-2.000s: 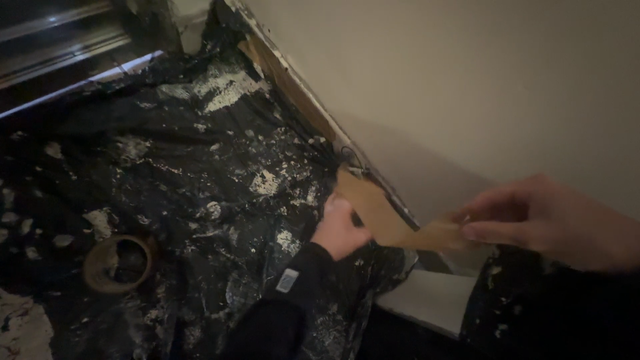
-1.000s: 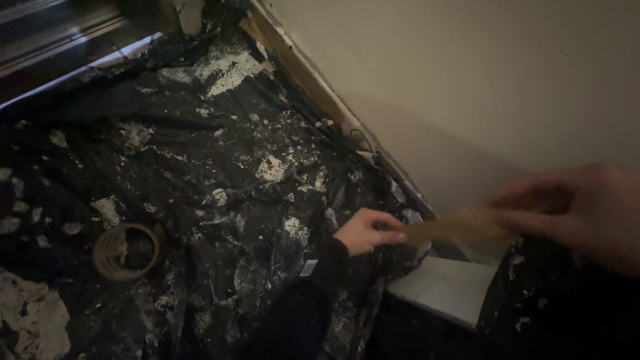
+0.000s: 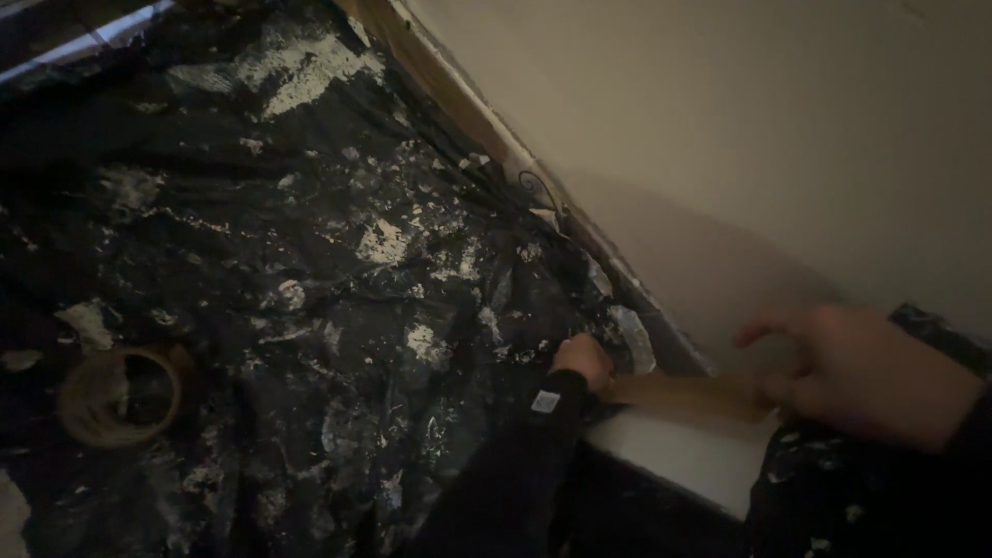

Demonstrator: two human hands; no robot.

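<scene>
A strip of brown tape [image 3: 690,395] stretches between my two hands at the lower right, just above a white board or ledge [image 3: 674,457]. Its left end is in my left hand [image 3: 585,361], whose fingers are closed beside the wall's foot. My right hand [image 3: 860,372], blurred, has the other end at its lower fingers; the index finger reaches out above. Black plastic sheeting [image 3: 310,263], spattered with pale flakes, lies under and left of my left hand. A tape roll [image 3: 120,397] rests on it at the far left.
A plain pale wall [image 3: 736,139] rises at the right, its damaged bottom edge running diagonally along the sheeting. A small curled wire or strand [image 3: 535,183] sticks up at that edge. A shiny bar or frame [image 3: 93,39] crosses the top left corner.
The tape strip has gone from a bent shape near the wall edge to a stretched one over the white board. My left hand has moved right and down along the wall's foot. The view has moved closer.
</scene>
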